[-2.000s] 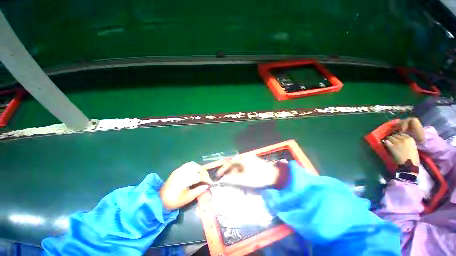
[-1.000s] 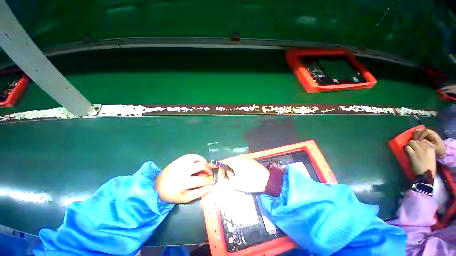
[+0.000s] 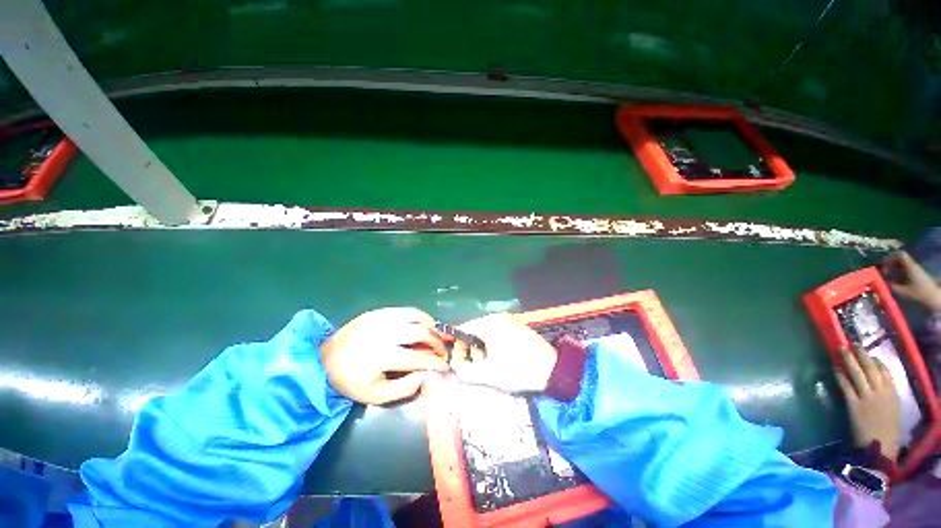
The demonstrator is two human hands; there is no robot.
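Note:
The red-orange tray [image 3: 450,469] with an open tablet unit [image 3: 506,454] lies in front of me, its inside partly glaring white. My left hand [image 3: 384,356] and my right hand [image 3: 506,354] meet above the tray's upper left corner, fingertips together. A thin dark pen-like tool [image 3: 460,335] shows between the fingers, at my right hand. My left fingertips are pinched at the same spot; whether they hold a small part is hidden. My right forearm covers the tray's right part.
A strip of clear film [image 3: 469,306] and a dark mat [image 3: 568,276] lie beyond the tray. Another tray [image 3: 707,187] is on the conveyor, one at far left [image 3: 46,177]. A pale post [image 3: 98,119] stands left. At right, a person's hand [image 3: 872,397] touches another tray [image 3: 822,309].
My hands stay at the tray's upper left corner, fingers close together. The conveyor tray has shifted right in view. The neighbouring person's hands have moved apart, showing more of that tray.

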